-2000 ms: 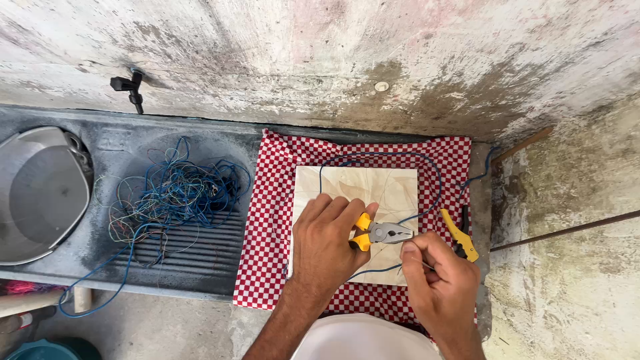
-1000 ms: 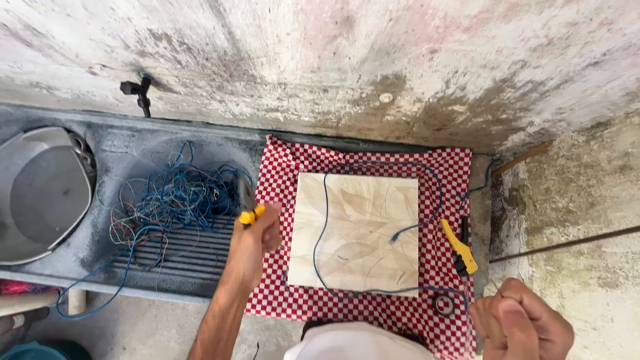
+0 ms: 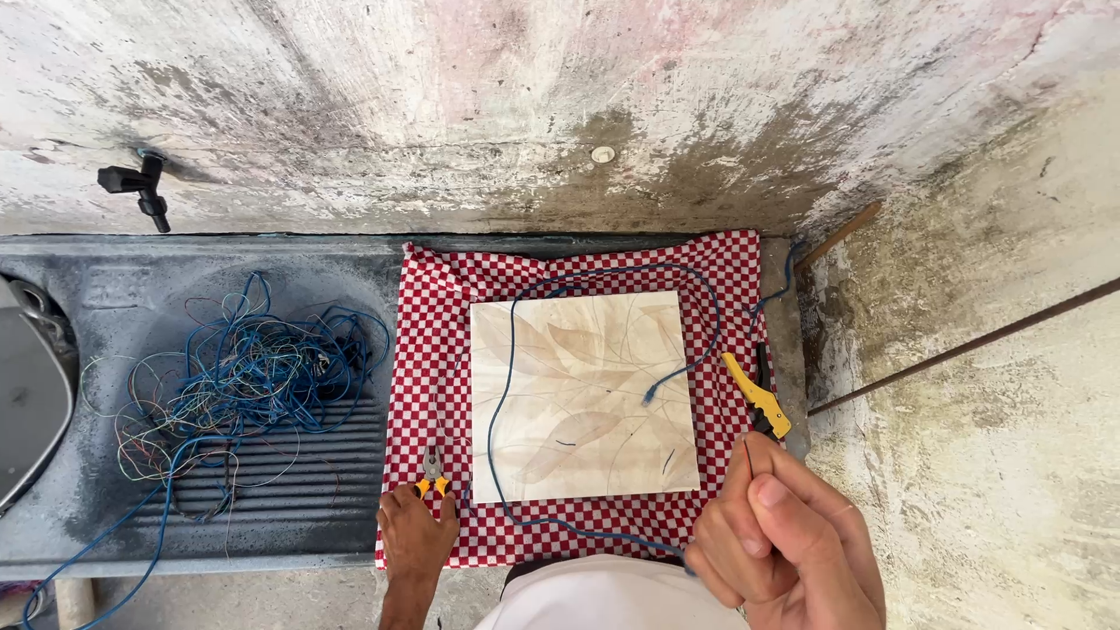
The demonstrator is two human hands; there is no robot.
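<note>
My left hand is on the yellow handles of the pliers, which lie at the lower left of the red-and-white checkered cloth. At the lower right, my right hand pinches a thin dark wire between thumb and forefinger. A blue cable loops over a tile with a leaf pattern; its end with a plug rests on the tile's right part. Small blue scraps lie on the tile. Just above my right hand, a yellow and black wire stripper lies on the cloth.
In the grey sink at left lies a tangle of blue cable and thin coloured wires. A bucket stands at the far left. A black tap juts from the stained wall. A rusty rod leans at right.
Two seconds ago the pliers were held over the tile near my right fingers. My left hand has moved them left and down onto the cloth; my right hand has moved right, off the tile.
</note>
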